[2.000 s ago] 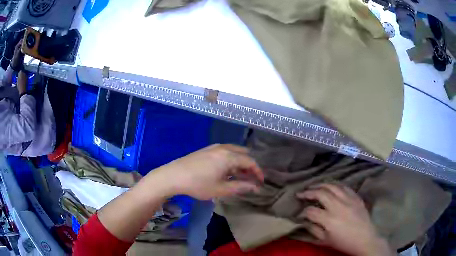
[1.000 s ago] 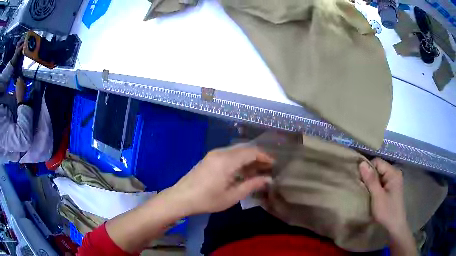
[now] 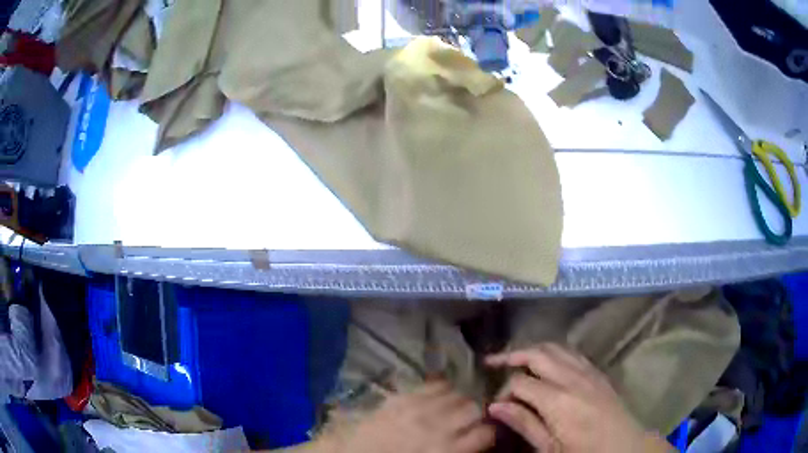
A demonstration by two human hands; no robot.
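Khaki cloth lies bunched in my lap below the table edge. My left hand is on it at the bottom centre, blurred, with its fingertips against the cloth. My right hand is beside it to the right, fingers bent over the cloth; whether either hand grips a fold cannot be told. A large khaki panel lies on the white tabletop, its rounded end reaching over the front edge. Its far end is near the sewing machine's foot area.
Scissors with yellow and green handles lie at the right. Khaki scraps surround a small black object. A tape measure runs along the front edge. Blue bins stand below left. Another person's sleeve shows at far left.
The view has turned rightward, bringing the scissors into sight. My hands have come close together over the lap cloth; my right hand no longer holds its right part up.
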